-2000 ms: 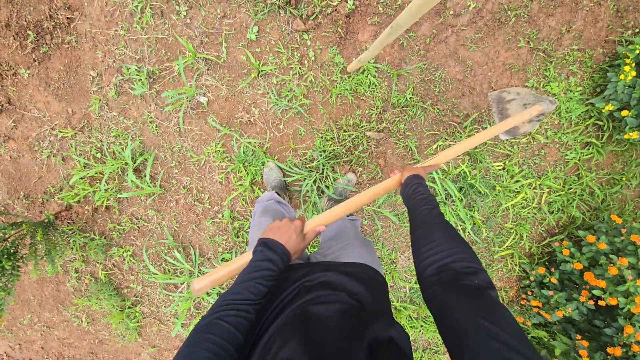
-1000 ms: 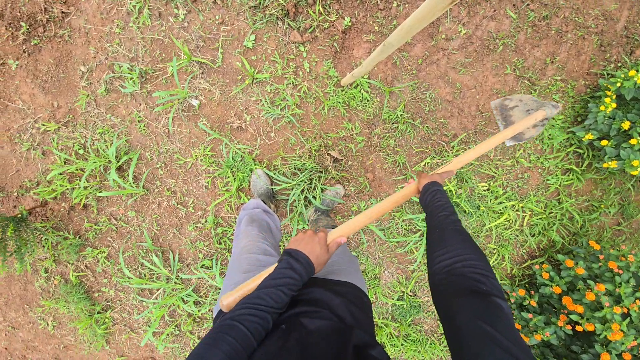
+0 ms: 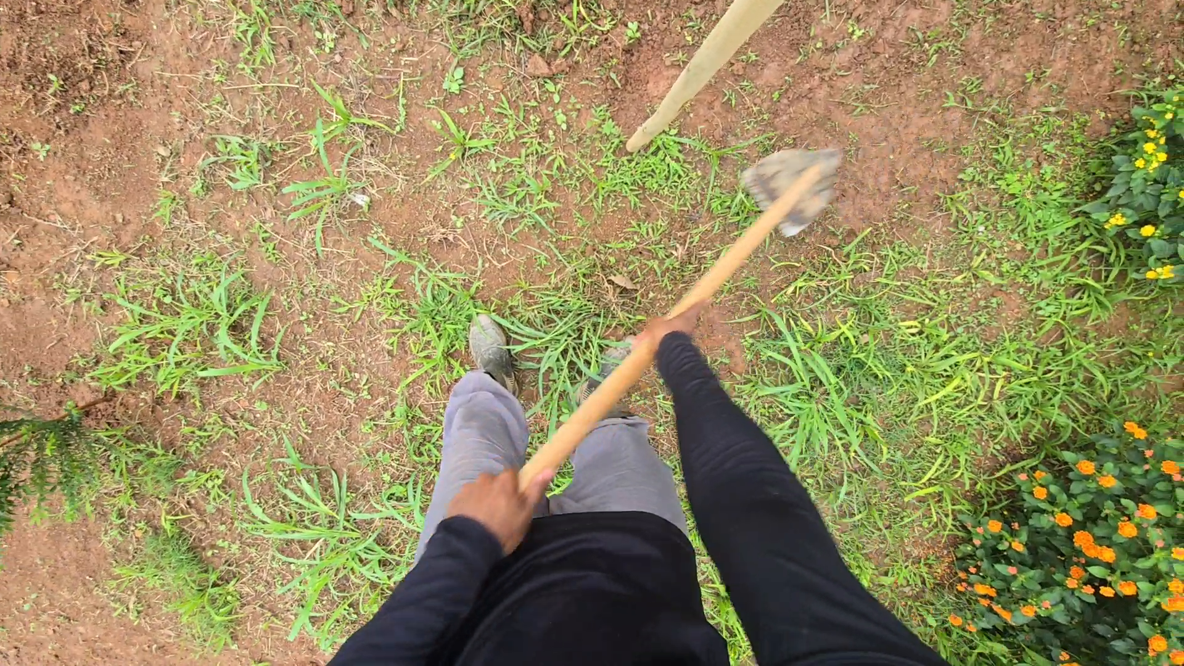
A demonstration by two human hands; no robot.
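A hoe with a long wooden handle (image 3: 592, 407) runs slantwise across my body, from my lap up to the right. My left hand (image 3: 499, 504) is closed round its lower part, near my left thigh. Further up, in front of my right knee, my right hand (image 3: 673, 324) grips the handle and looks slightly blurred. The hoe's grey, soil-stained metal blade (image 3: 791, 190) is at the far end, blurred, over reddish soil and grass. Whether the blade touches the ground I cannot tell.
A thick wooden pole (image 3: 703, 74) reaches in from the top edge. Orange-flowered shrubs (image 3: 1091, 546) stand at the lower right, yellow-flowered ones (image 3: 1152, 185) above them. Grass tufts (image 3: 194, 324) dot the soil. My shoes (image 3: 491, 350) stand on grassy ground; a feathery plant (image 3: 46, 462) is at the left.
The hoe has swung so that its blade lies further left, closer to the pole's lower end, and its handle is steeper. Both hands have stayed on the handle; my right hand has moved left.
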